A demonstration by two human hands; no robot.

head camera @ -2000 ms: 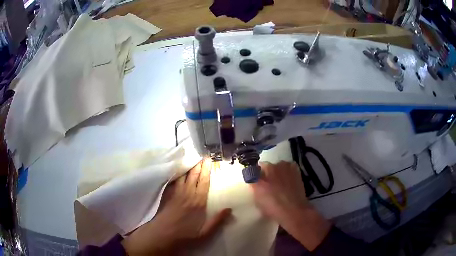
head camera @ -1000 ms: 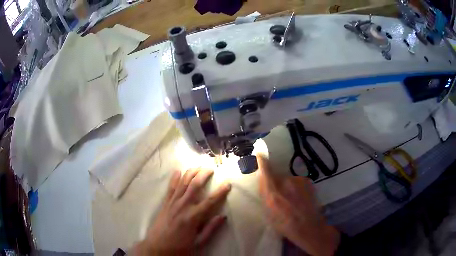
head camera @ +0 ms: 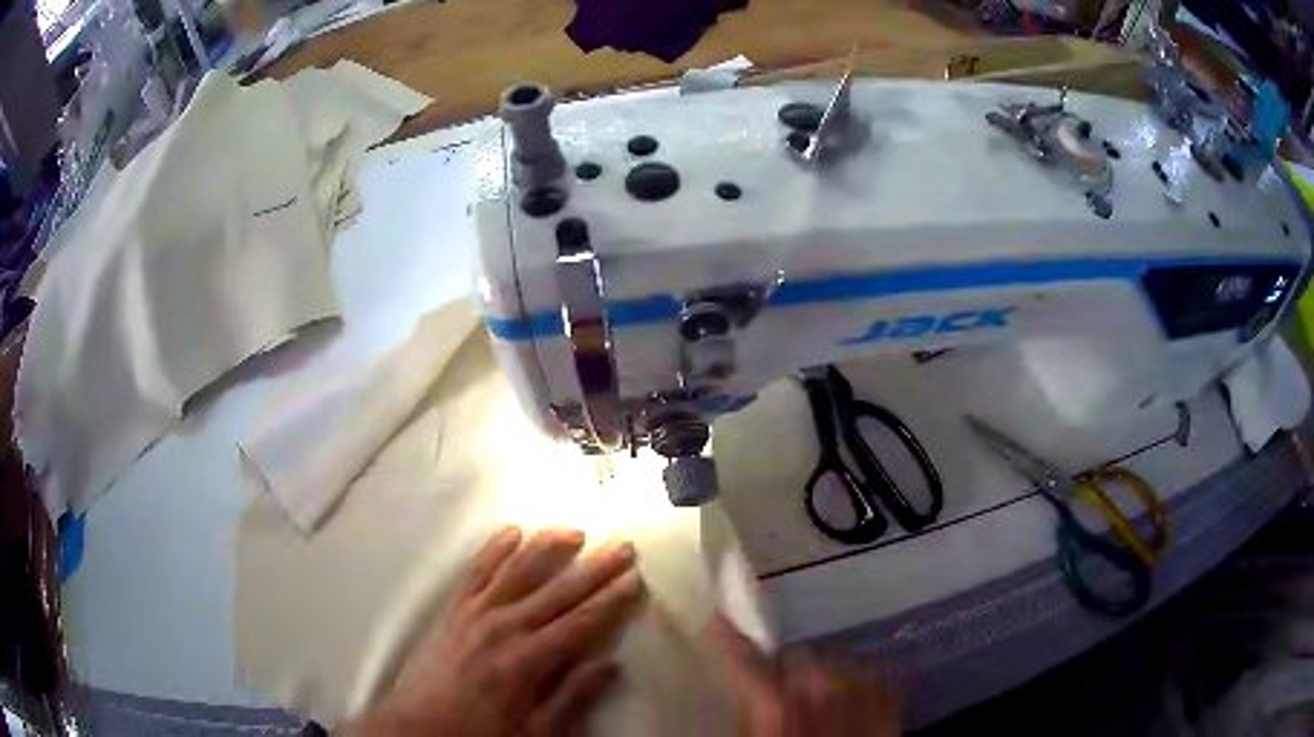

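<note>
A cream garment panel [head camera: 332,590] lies under the needle area of the white JACK sewing machine [head camera: 865,216], in strong lamp glare. A paler folded piece [head camera: 339,432] lies over its left part. My left hand [head camera: 533,634] rests flat on the panel just in front of the needle, fingers slightly spread, gripping nothing. My right hand [head camera: 807,698] is blurred and partly cut off by the bottom edge. Its fingers are at the panel's right edge, where a narrow fold of cloth rises, apparently pinched. The glare hides the stitching point.
Black-handled shears [head camera: 872,468] lie right of the needle. Scissors with yellow and green loops [head camera: 1088,533] lie further right. Cream panels [head camera: 188,274] are piled at the left rear. Dark purple fabric [head camera: 656,22] lies on the brown board behind. A white cloth [head camera: 1268,396] is at the far right.
My right hand has moved from beside the needle down toward the front edge. My left hand has moved slightly down from the needle. The panel's right part no longer reaches the shears.
</note>
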